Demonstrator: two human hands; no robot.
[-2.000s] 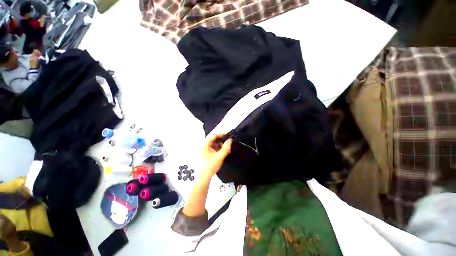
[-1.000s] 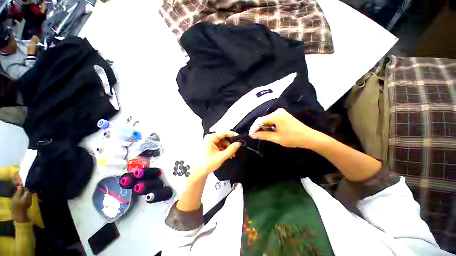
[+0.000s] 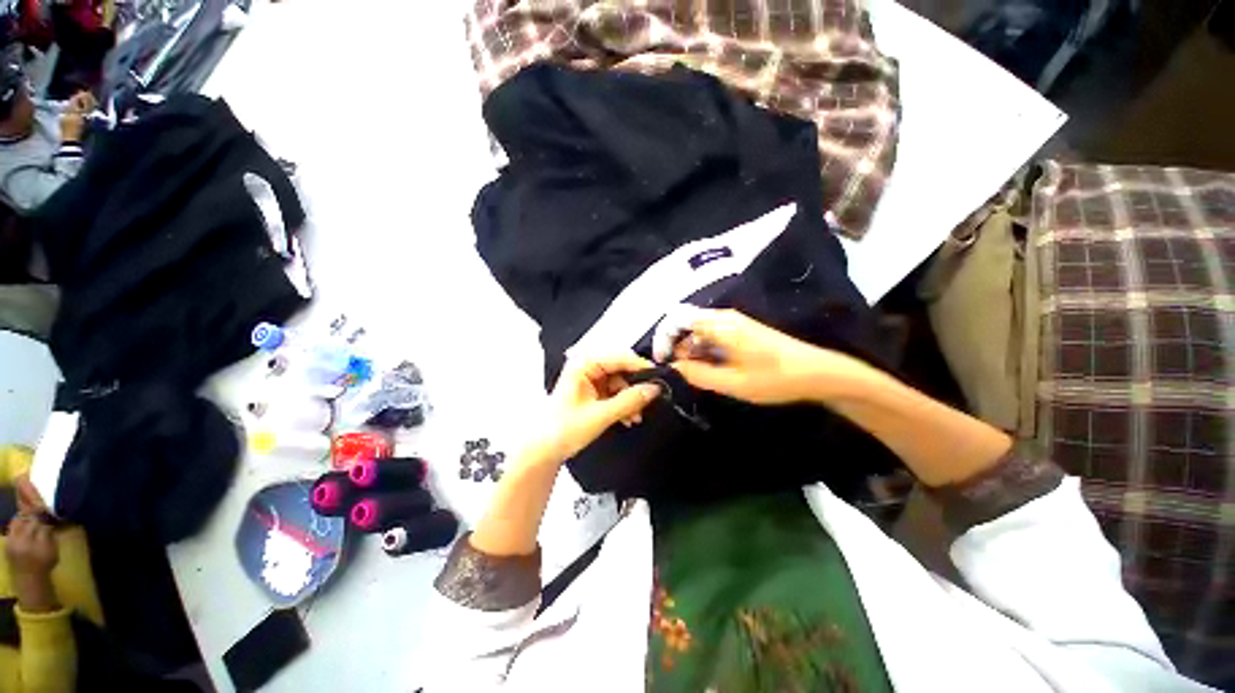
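Note:
A large black garment (image 3: pixel 650 163) lies heaped in front of me, with a white waistband lining (image 3: pixel 677 278) that bears a small dark label. My left hand (image 3: pixel 592 406) pinches the garment's edge just below the lining. My right hand (image 3: pixel 738 359) is close beside it, fingers bent together at the same spot, with something small and dark by the fingertips. Whether it is a tool or cloth cannot be told. A thin thread strand hangs below the fingertips on the black cloth. Any needle is too small to see.
Left on the white table (image 3: pixel 393 203): a cluster of dark buttons (image 3: pixel 481 460), black thread cones (image 3: pixel 393 510), a blue-grey dish (image 3: pixel 253 542), a red packet (image 3: pixel 362 448), a dark flat object (image 3: pixel 267 651), other black garments (image 3: pixel 163 244). Plaid cloth (image 3: pixel 1138 311) right and at the far edge. People sit at left.
My right hand has come in from out of view to the garment's edge beside my left hand. The plaid cloth at the far edge now spreads further down the right side.

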